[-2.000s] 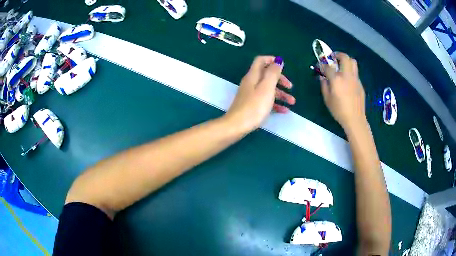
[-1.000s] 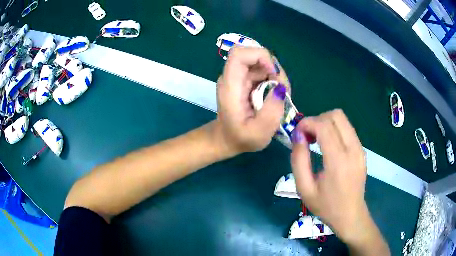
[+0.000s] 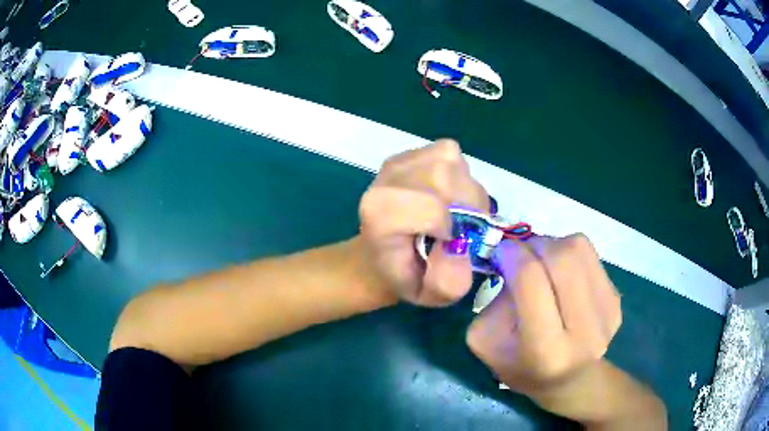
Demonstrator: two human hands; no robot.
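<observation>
My left hand (image 3: 422, 223) is closed around a white car body shell (image 3: 427, 246), mostly hidden by my fingers. A blue and purple glow (image 3: 462, 237) shows in the shell's open side, between my two hands. My right hand (image 3: 548, 307) has its fingertips at the shell's right end, beside a small white part (image 3: 489, 242) and looping red lead wires (image 3: 516, 230). Whether the fingertips pinch a plug cannot be told. Another white shell (image 3: 489, 293) shows partly below my hands.
A heap of white-and-blue shells (image 3: 72, 139) lies at left, with a separate shell (image 3: 82, 226) near it. More shells (image 3: 461, 74) lie beyond the pale strip (image 3: 253, 108). A whitish crinkled bag (image 3: 732, 370) is at the right edge.
A shell was picked up from the belt and brought between my hands; a glow now shows in it. The shells on the far belt have shifted right.
</observation>
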